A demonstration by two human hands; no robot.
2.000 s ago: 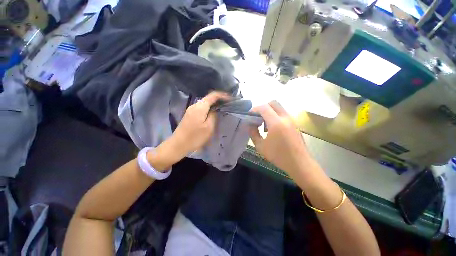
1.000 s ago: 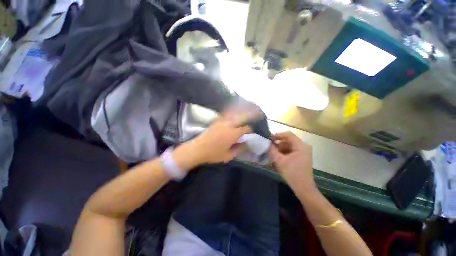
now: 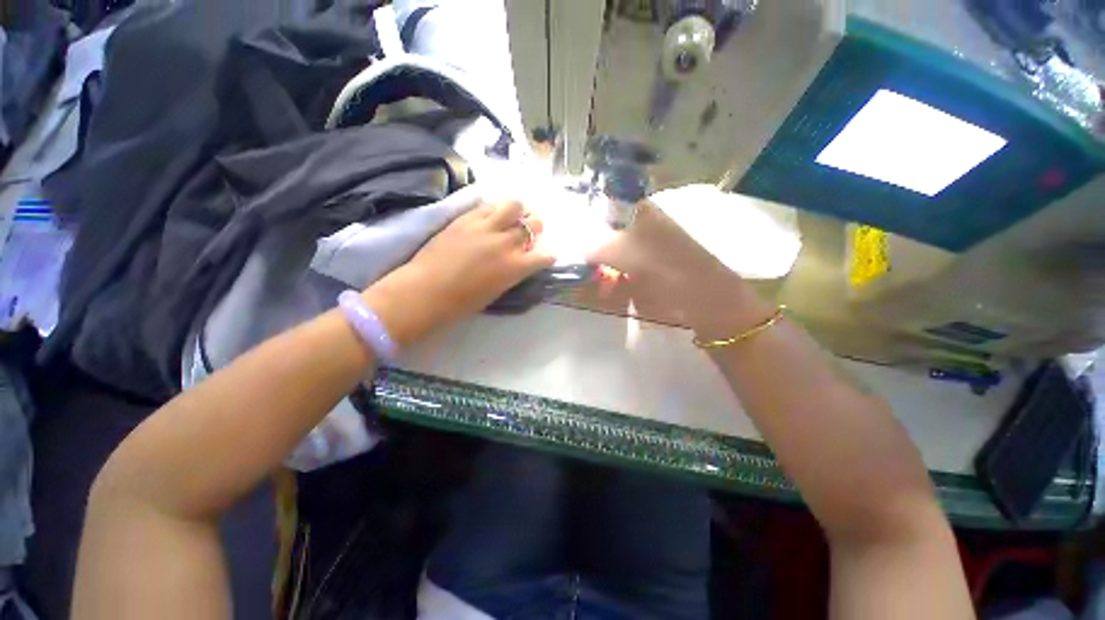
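Observation:
A large garment bundle, dark grey with light grey panels, lies left of the needle area of the cream sewing machine. My left hand presses on the cloth just left of the presser foot, fingers curled. My right hand is at the needle area, its fingertips at the dark cloth edge under bright glare. The glare hides the needle point and the exact grip of the right fingers. A white piece lies right of the needle, partly behind my right hand.
The green panel has a lit screen. A black phone and a small blue tool lie at the right of the table. The green marked edge runs along the front. Printed packs are at far left.
Both hands have moved from the table's front up to the needle area, bringing the dark cloth edge with them. The light grey part no longer hangs between the hands. The view has shifted.

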